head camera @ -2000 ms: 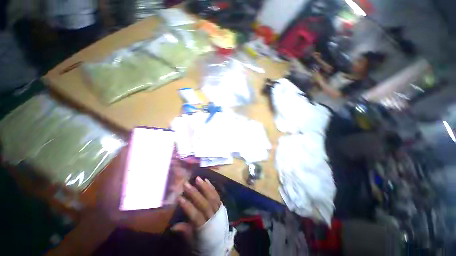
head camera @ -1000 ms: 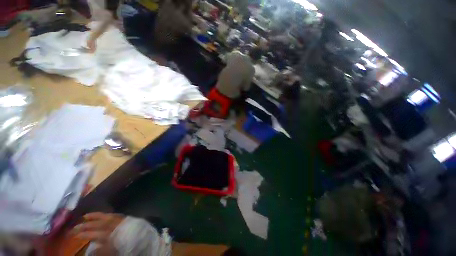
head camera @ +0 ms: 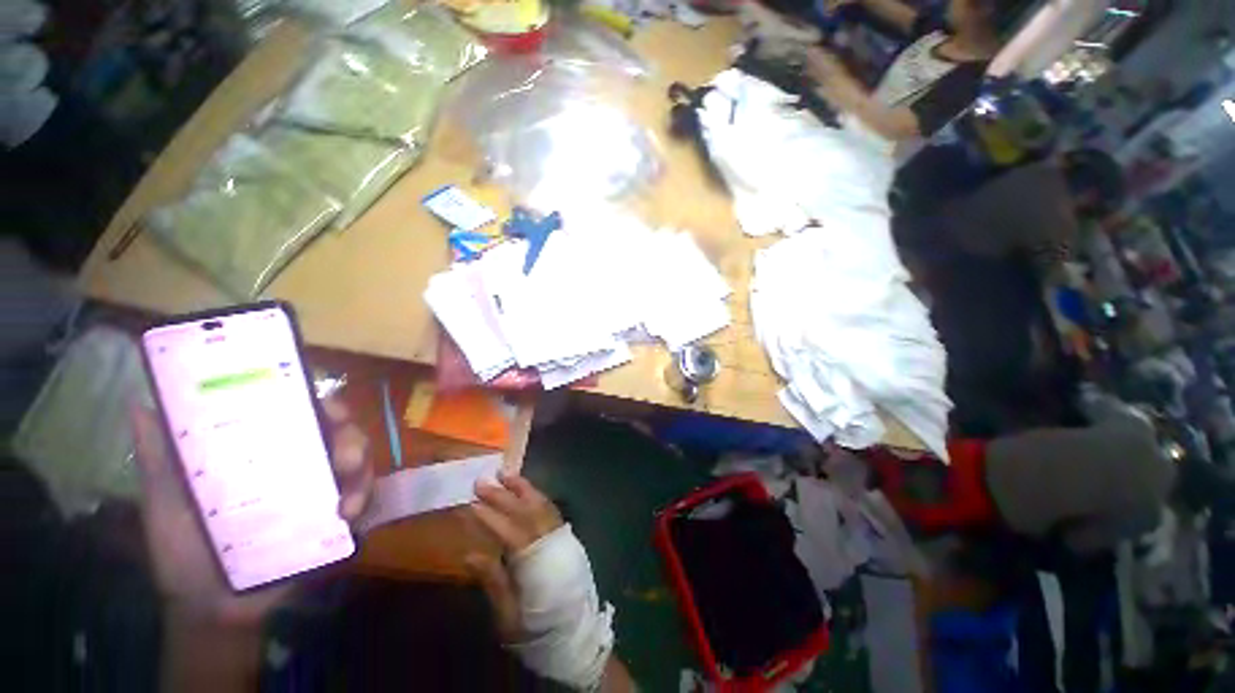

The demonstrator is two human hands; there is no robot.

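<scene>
My left hand [head camera: 345, 467] holds a smartphone [head camera: 251, 447] upright at the left, its screen lit pale pink. My right hand [head camera: 522, 521], with a white wrap around palm and wrist, is over the brown desk's right end. Its fingertips touch the right end of a pale paper slip [head camera: 434, 490]; its thumb is apart, lower down. Whether the fingers grip the slip or only rest on it is unclear. The slip's left end lies beside my left hand. An orange piece [head camera: 461, 416] and a thin blue stick, perhaps a pen [head camera: 392, 422], lie on the desk.
The light wooden table [head camera: 393, 291] bears white papers [head camera: 582, 298], blue-handled scissors [head camera: 532, 237], green bagged garments [head camera: 257, 203], clear polybags [head camera: 562, 136], white garments [head camera: 840, 318] and a small silver round object [head camera: 696, 366]. A red crate [head camera: 677, 569] stands on the floor. A person is at the upper right.
The view has swung right, then back to the table and desk. The phone screen now shows clearly. My right hand, apart from any slip two seconds ago, now touches the pale slip.
</scene>
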